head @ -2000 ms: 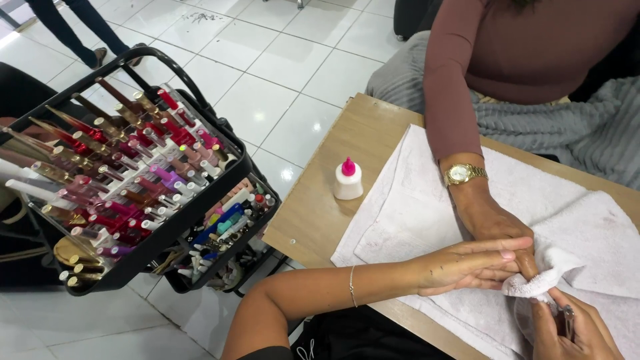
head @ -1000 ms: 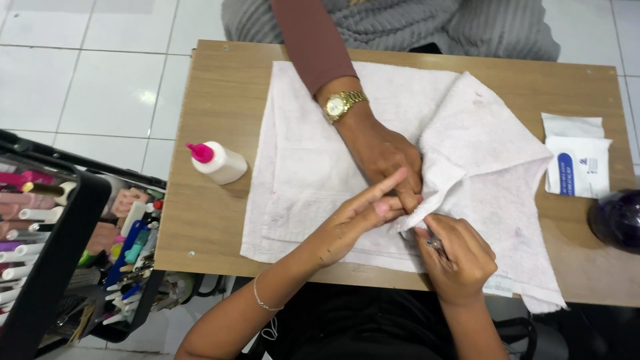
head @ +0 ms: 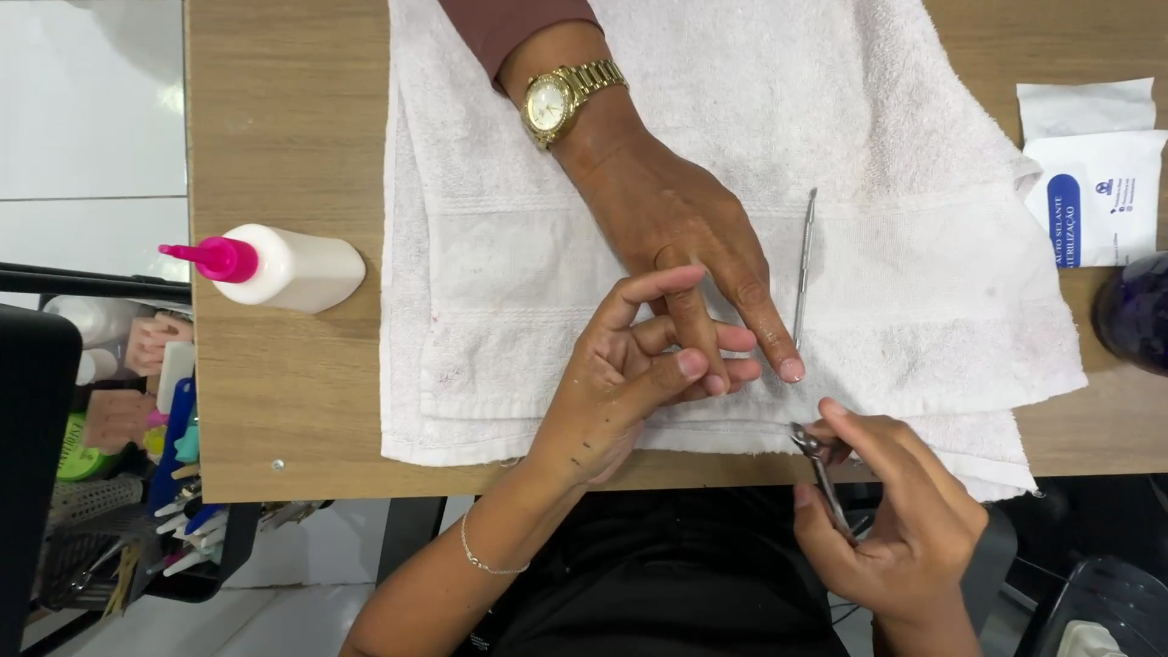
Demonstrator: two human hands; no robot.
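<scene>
My left hand (head: 630,365) holds a finger of another person's hand (head: 680,214), which rests palm down on a white towel (head: 511,365). That person wears a gold wristwatch (head: 550,105). In my right hand (head: 899,511) is a pair of metal cuticle nippers (head: 826,484), its tip just below the person's outstretched fingertip and apart from it. Beyond that fingertip a thin metal manicure tool (head: 805,269) lies on the towel. White residue shows on the outstretched finger.
A white bottle with a pink nozzle (head: 292,269) lies left of the towel on the wooden table (head: 283,401). Printed white pouches (head: 1100,196) and a dark blue container (head: 1136,310) are at the right. A black cart (head: 36,438) with manicure supplies stands at the left.
The towel fold that my right hand held at the person's fingers has been let go and lies flat. My right hand has moved away from those fingers with the nippers. The view has moved closer.
</scene>
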